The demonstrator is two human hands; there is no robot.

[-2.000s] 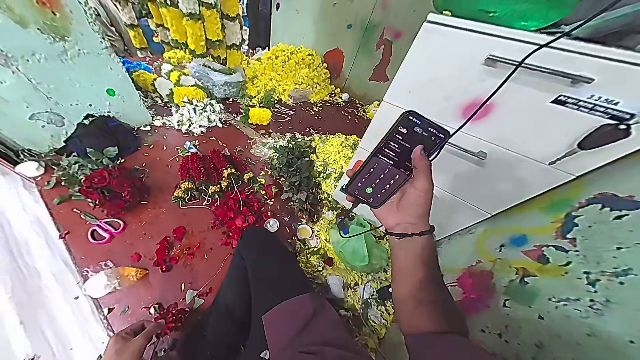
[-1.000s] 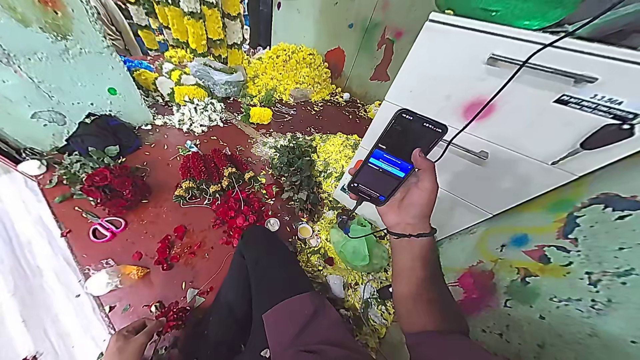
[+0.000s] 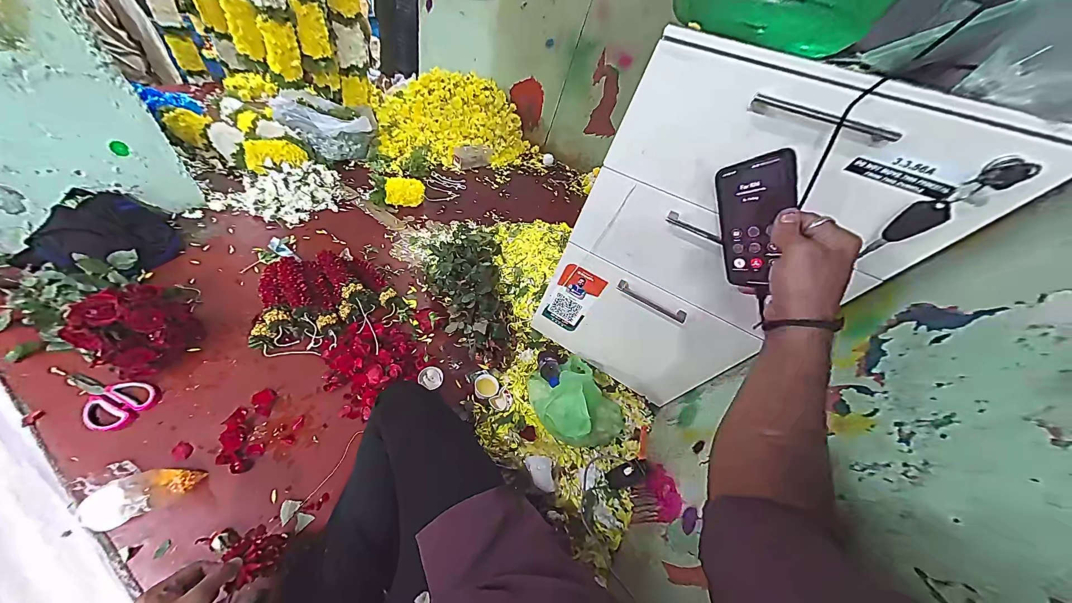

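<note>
My right hand (image 3: 808,268) holds a black smartphone (image 3: 758,222), raised in front of a white drawer cabinet (image 3: 729,335); its screen is lit and a cable hangs at it. Low at the left, my left hand (image 3: 193,582) is partly cut off by the frame edge. Its fingers are at a small bunch of red petals (image 3: 255,553), and whether they grip it is hard to see. Pink-handled scissors (image 3: 120,405) lie on the red floor beside red roses (image 3: 126,322). Red flower garlands (image 3: 314,280) and loose red petals (image 3: 373,360) lie near my knee.
Yellow petals (image 3: 452,117) are heaped by the back wall, with white flowers (image 3: 289,193) to their left. Green leaves (image 3: 465,280), small cups (image 3: 486,385) and a green plastic bag (image 3: 574,406) lie between my leg and the cabinet. A clear packet (image 3: 126,498) lies at left.
My right hand has moved the phone up and to the right, and its screen has changed. My left hand stays low at the left.
</note>
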